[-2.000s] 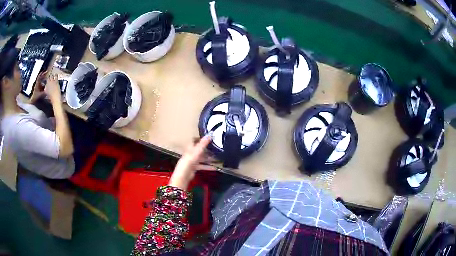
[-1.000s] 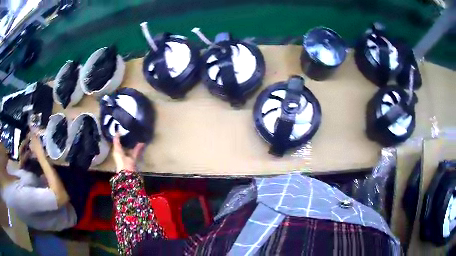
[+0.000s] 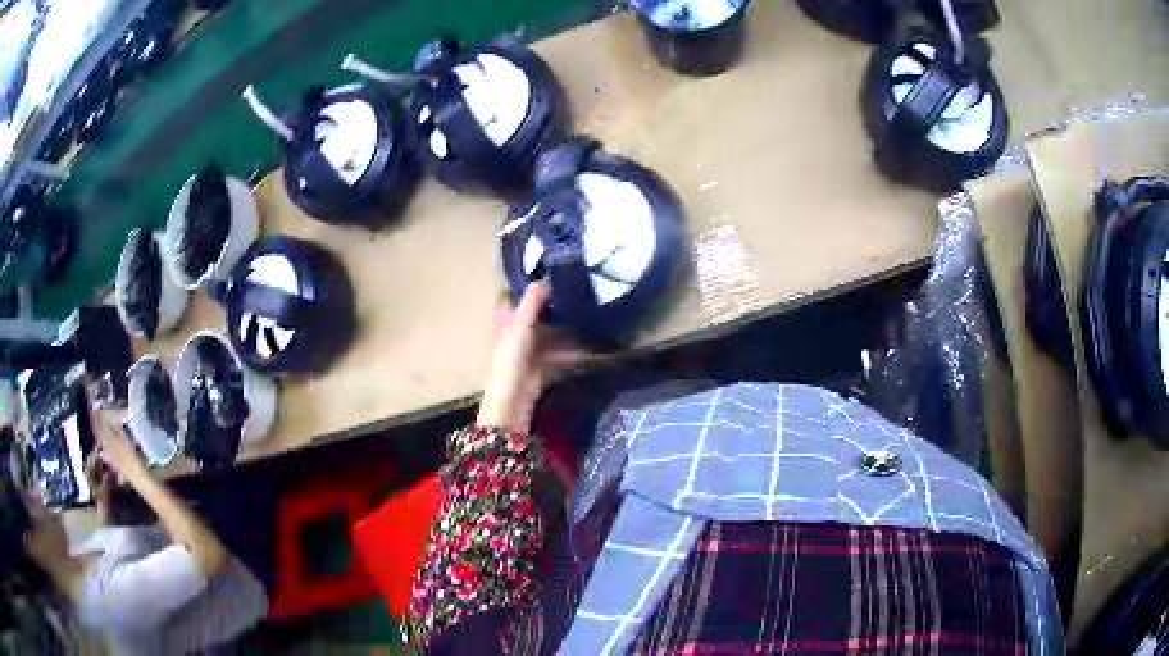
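My left hand [image 3: 519, 352], bare below a flowered sleeve, is on the near left edge of a round black unit [image 3: 628, 237] with a white centre and a black crossing arm. Its fingertips are at the arm, and the hand partly hides the rim. The unit lies on the cardboard-covered bench [image 3: 782, 167], near the front edge. My right hand is not in view. Another such unit [image 3: 289, 308] lies further left, beside white tubs of black pieces.
Two units with pale cable ends [image 3: 346, 147] lie behind. A dark tub [image 3: 692, 32] and more units [image 3: 936, 109] are at the back right. Film-wrapped cardboard layers [image 3: 1006, 295] stand right. A person [image 3: 154, 577] works at the left, near red stools [image 3: 397, 538].
My left hand has let go of the far-left unit and taken hold of another. That unit has moved left, away from the shiny tape patch. The view has turned and shifted.
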